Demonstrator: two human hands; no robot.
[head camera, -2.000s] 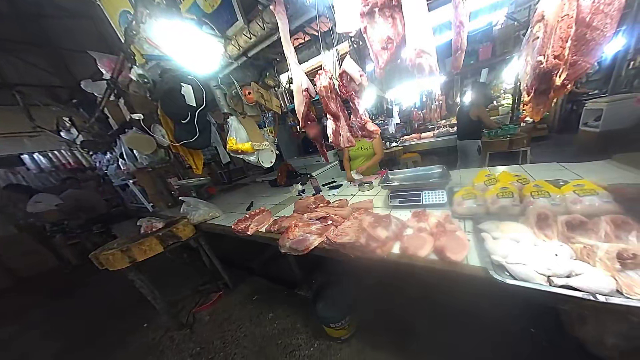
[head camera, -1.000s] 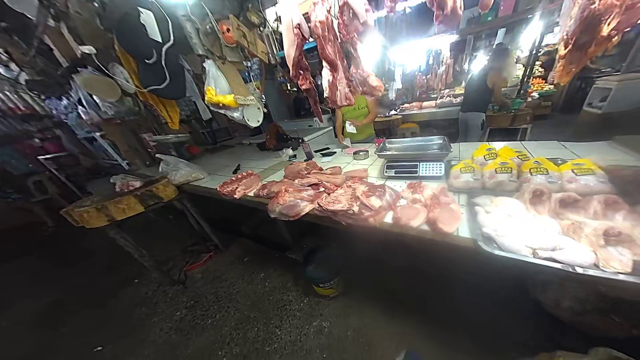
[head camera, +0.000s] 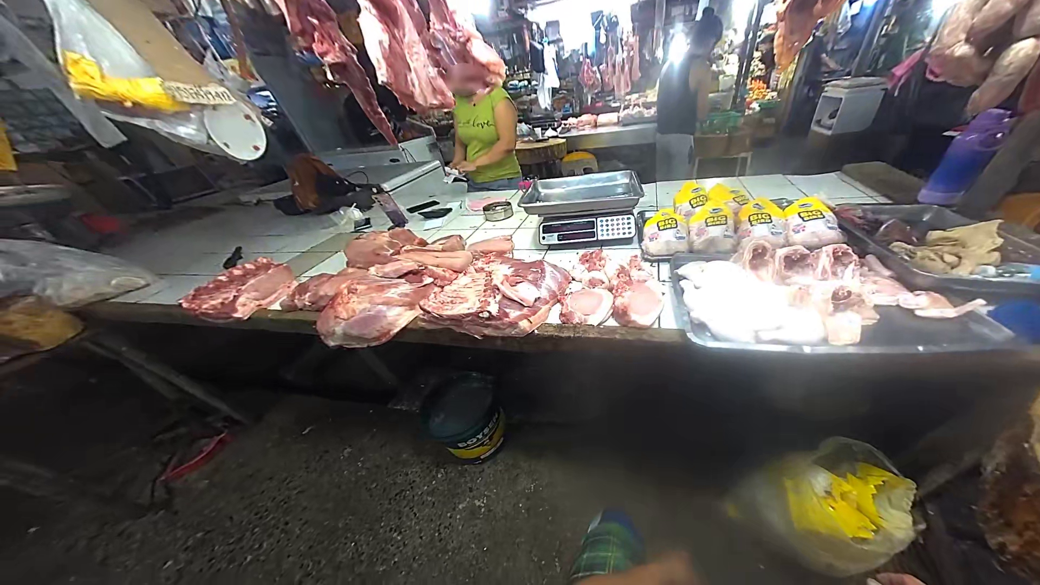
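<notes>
At the bottom edge, blurred bare skin (head camera: 650, 569), perhaps my left hand, shows beside green plaid cloth (head camera: 609, 543). Farther right, a sliver of skin (head camera: 894, 578), perhaps my right hand, lies just below a clear plastic bag with yellow contents (head camera: 849, 504). Whether either holds anything is hidden. Raw meat slabs (head camera: 496, 292) and round cuts (head camera: 638, 303) lie along the front of the tiled counter (head camera: 325, 244). Behind them stands a digital scale (head camera: 587, 229) with a metal pan. To its right are yellow-labelled wrapped chickens (head camera: 762, 223) and a tray (head camera: 934, 337) of poultry pieces.
A person in a green top (head camera: 486, 134) stands behind the counter; another person in dark clothes (head camera: 681, 97) is farther back. Meat (head camera: 406, 49) hangs overhead. A paint bucket (head camera: 465, 418) stands under the counter edge. At left is a low table (head camera: 41, 329) with a plastic bag.
The view has swung right and down. The plastic bag with yellow contents, the plaid cloth and the skin at the bottom have come into view.
</notes>
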